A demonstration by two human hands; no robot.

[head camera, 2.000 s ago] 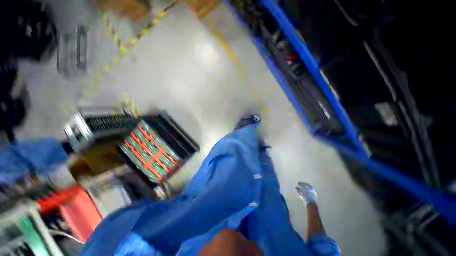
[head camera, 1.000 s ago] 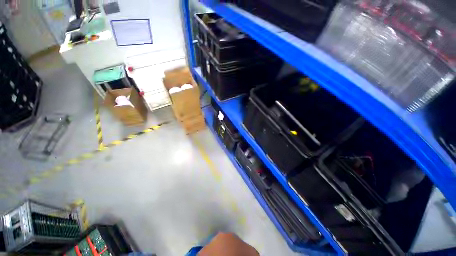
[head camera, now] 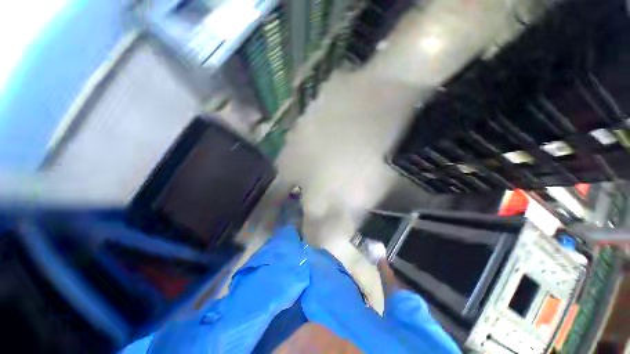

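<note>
The view is strongly blurred. My right hand (head camera: 375, 250), in a white glove, is small and low right of centre, beside the near edge of a black bin or frame (head camera: 449, 259). Whether it touches that edge, and whether its fingers are open or closed, cannot be told. My left hand is not in view. A dark, box-like bin (head camera: 214, 176) stands left of my legs.
Grey floor (head camera: 345, 145) runs ahead between green-and-grey racks (head camera: 276, 62) and stacked black bins (head camera: 511, 117). A white panelled rack with green boards (head camera: 511, 297) is at the lower right. Blue bars (head camera: 76, 290) are at the lower left.
The view has swung from the blue shelving and cartons to a narrow aisle between racks and black bins. My right hand, out of view one second ago, shows again.
</note>
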